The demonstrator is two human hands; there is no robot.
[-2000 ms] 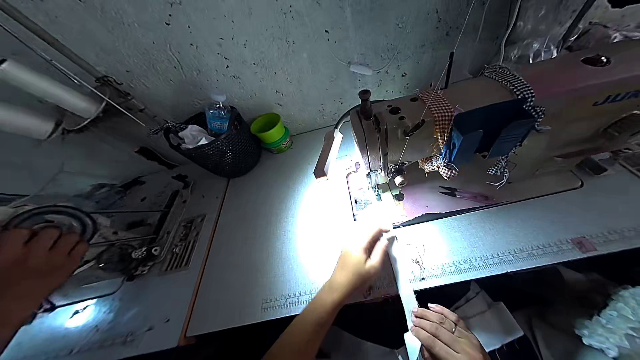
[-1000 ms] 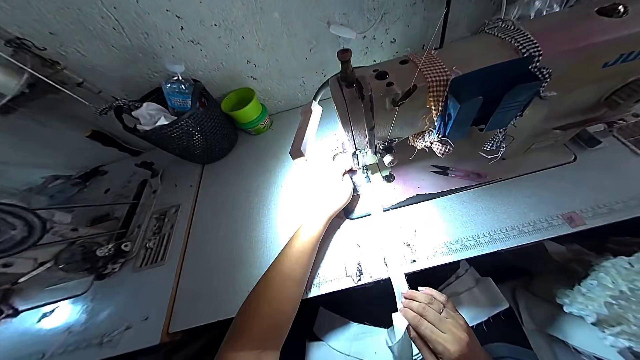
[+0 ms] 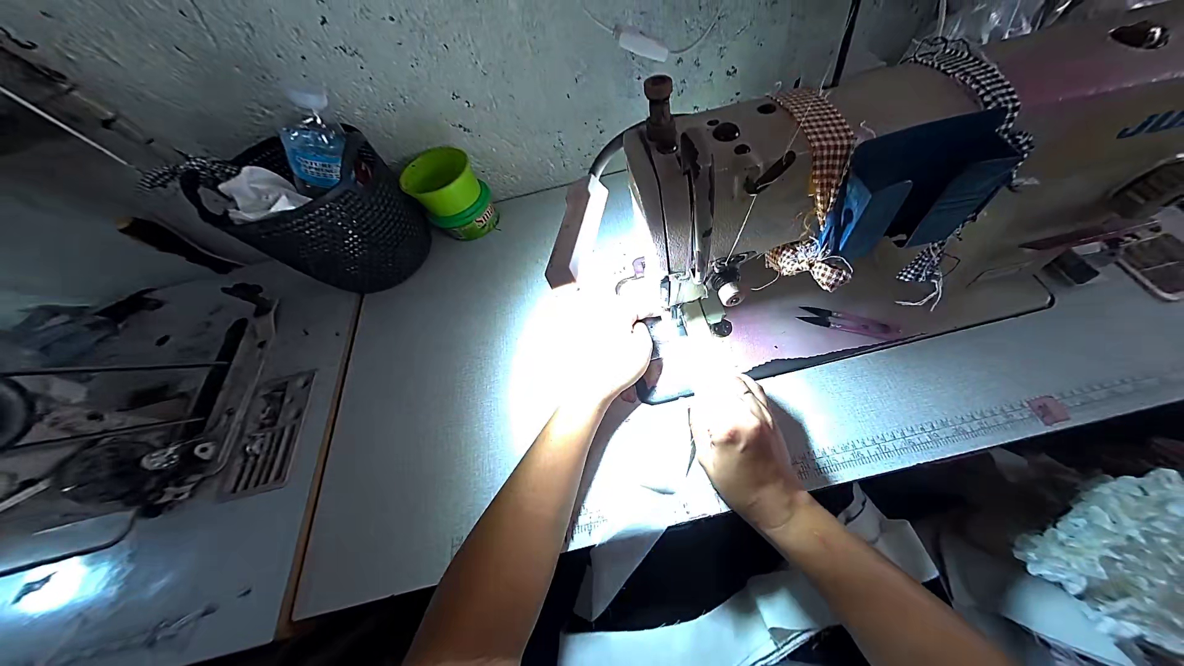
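White fabric (image 3: 652, 449) lies on the bed of a sewing machine (image 3: 740, 185) and hangs over the table's front edge. My left hand (image 3: 606, 347) rests at the left of the presser foot (image 3: 684, 314), its fingers washed out by the lamp's glare. Just in front of the needle area, my right hand (image 3: 740, 430) has its fingers bent together on the fabric, apparently pinching it. Glare hides the fingertips and the fabric's edge near the needle. Thread snips (image 3: 851, 322) lie on the machine bed, right of the needle.
A black woven basket (image 3: 347, 231) with a bottle and white cloth stands at the back left, beside a green container (image 3: 444, 185). Another sewing machine (image 3: 185, 416) is at the left. A measuring tape (image 3: 925, 439) runs along the front edge; white ruffled material (image 3: 1119, 546) lies lower right.
My right hand has come up from below the table's front edge to the fabric near the needle. My left hand, earlier in front of the needle, is now at its left. The view has shifted.
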